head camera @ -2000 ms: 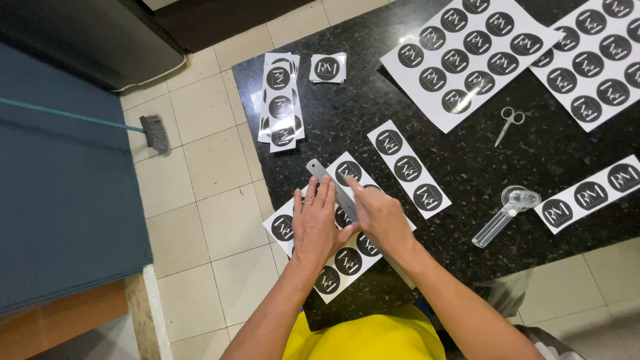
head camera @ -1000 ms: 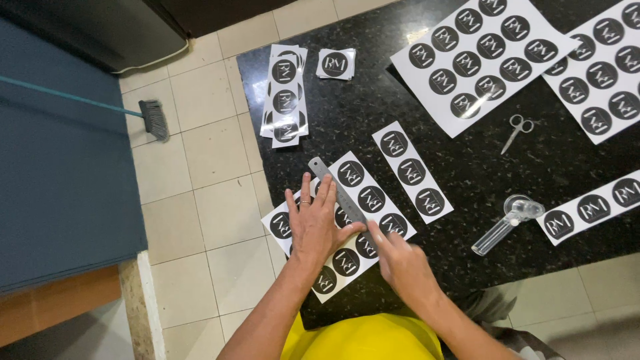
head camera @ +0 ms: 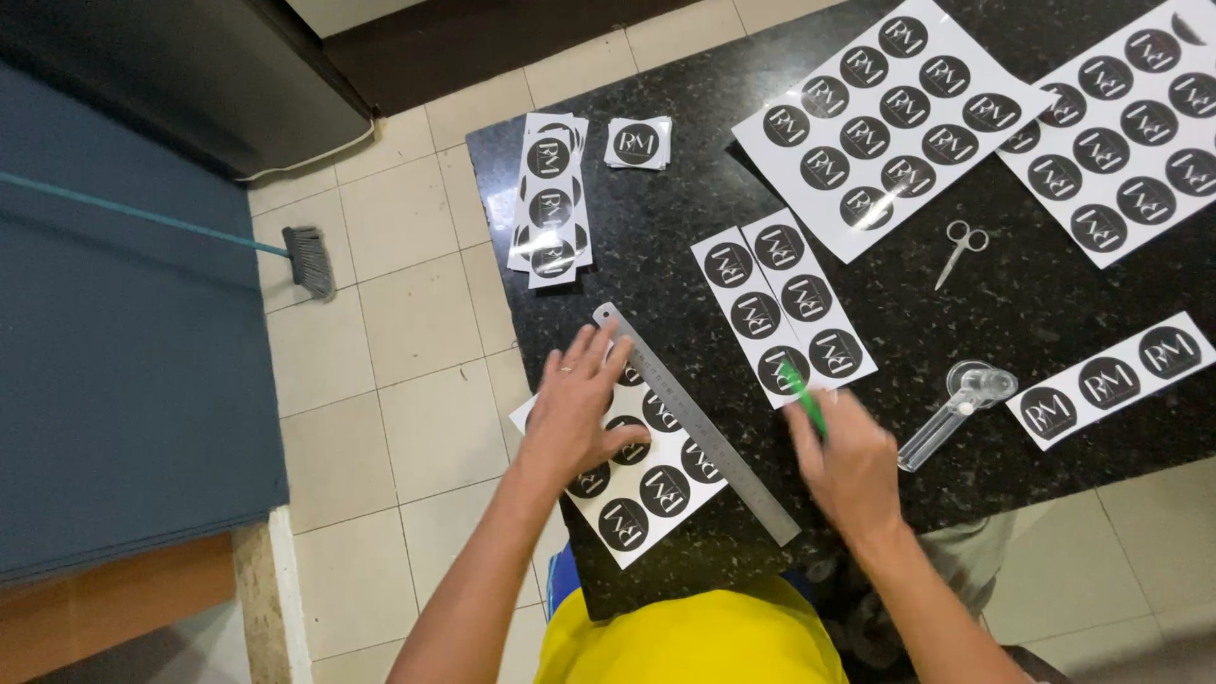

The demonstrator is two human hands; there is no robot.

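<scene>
My left hand lies spread on a white sheet of round black stickers, its fingertips at the upper end of a steel ruler. The ruler lies slanted along the sheet's right edge. In my right hand is a slim green tool, blurred, its kind not clear; its tip is over the lower end of a cut strip of three stickers. Close beside that strip, on its right, lies another strip. A clear plastic tool with a round head lies right of my right hand.
Small scissors lie below large sticker sheets at the back right. A strip is near the right edge. Stacked strips and a small pile of square-cut stickers lie at the back left of the black stone counter. A broom stands left.
A strip of three stickers now lies beside the single strip, apart from the sheet under my left hand. My right hand has moved right, away from the ruler.
</scene>
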